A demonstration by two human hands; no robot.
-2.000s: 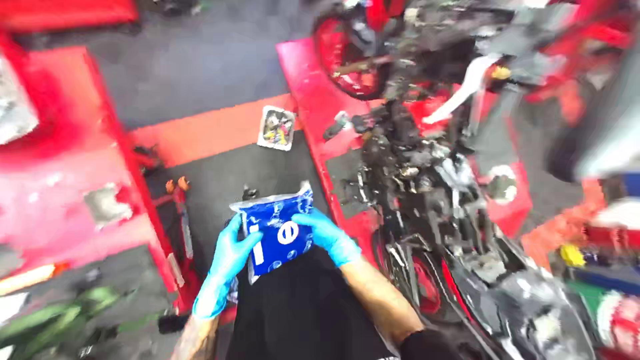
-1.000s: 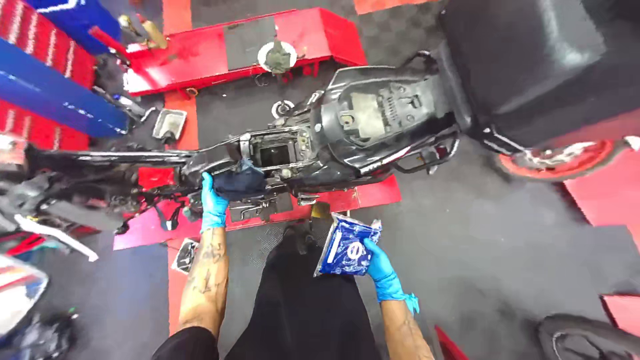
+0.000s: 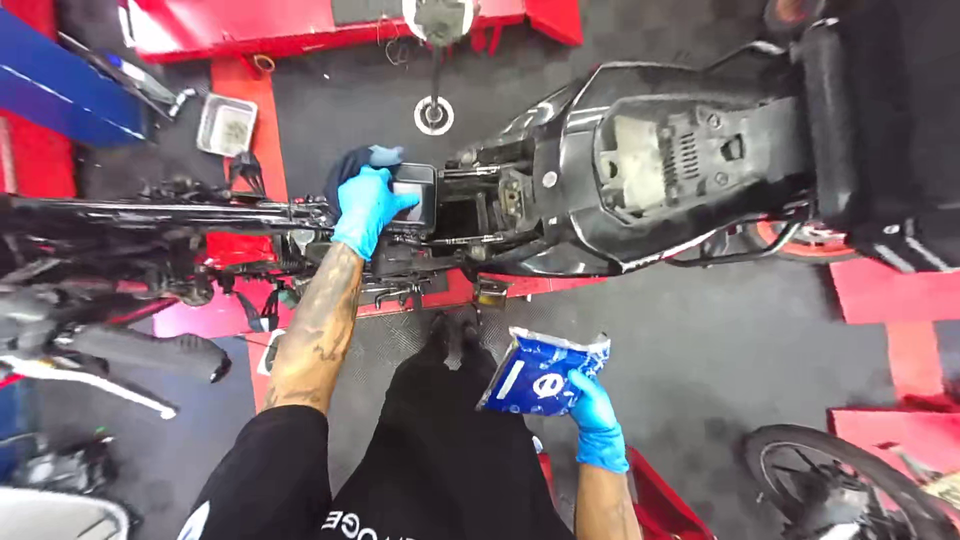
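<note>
A motorcycle with its seat off [image 3: 555,180] spans the view before me, its frame uncovered. My left hand [image 3: 367,206], in a blue glove, grips a dark cloth [image 3: 345,169] at the edge of a black open box [image 3: 420,176] in the frame; the thumb reaches over the box. What lies under the palm is hidden. Lower right of centre, my gloved right hand [image 3: 596,420] holds a blue and white plastic packet [image 3: 544,375] by its right side, beside my leg and apart from the motorcycle.
A metal tray [image 3: 227,126] rests on the floor at the upper left. Red lift platforms [image 3: 322,34] stand beyond the motorcycle. The handlebar grip and lever [image 3: 150,352] jut out at the left. A loose wheel [image 3: 832,480] is at the lower right; a round-based stand [image 3: 433,115] rises behind the frame.
Two seconds ago both hands were on the packet; now only my right hand holds it. My left hand has gone to the motorcycle and the cloth. The view has swung strongly.
</note>
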